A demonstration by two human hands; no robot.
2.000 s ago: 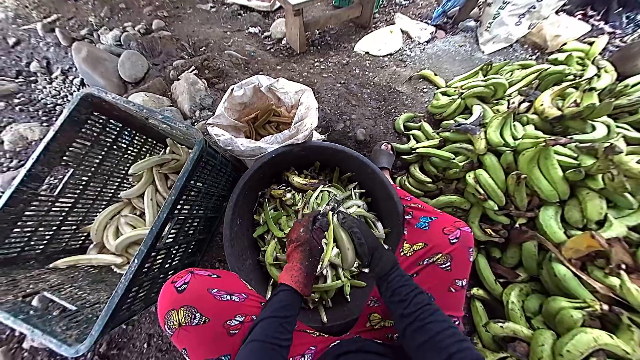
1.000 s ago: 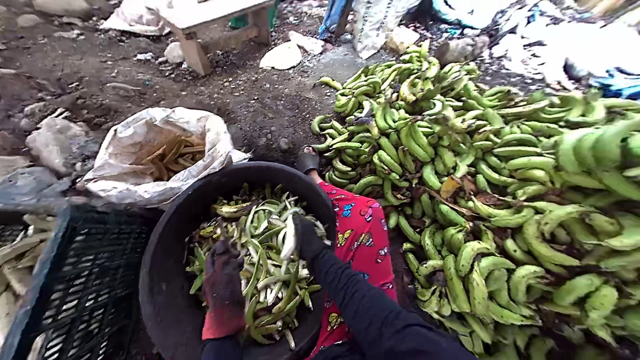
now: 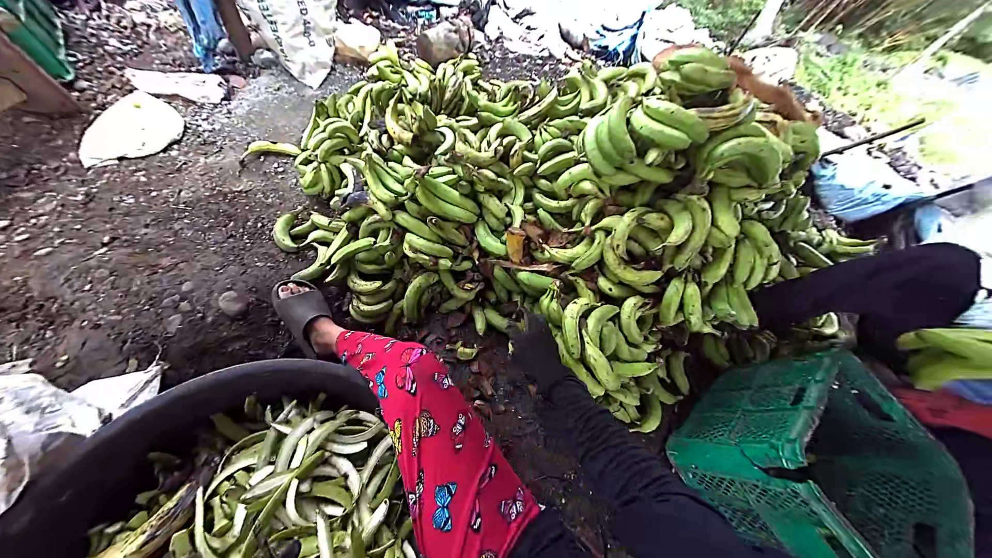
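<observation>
My right hand [image 3: 535, 349], in a dark glove and black sleeve, reaches down to the near edge of a big heap of green bananas or plantains [image 3: 442, 198]. Its fingertips meet the fruit there, but whether they grip one cannot be told. My left hand is out of view. At the lower left, a round black tub [image 3: 256, 381] holds many green and pale peels [image 3: 291, 473]. My leg in red butterfly-print trousers lies between the tub and my right arm.
A green plastic crate [image 3: 752, 411] stands at the lower right, by another person's dark-clothed limb [image 3: 876, 291]. A white sack [image 3: 46, 426] lies left of the tub. Stones, a pale flat piece [image 3: 130, 128] and a wooden bench part [image 3: 31, 77] are at the upper left.
The view has swung far to the right. My right hand has left the tub and is now at the heap; my left hand, earlier over the tub, has gone out of view.
</observation>
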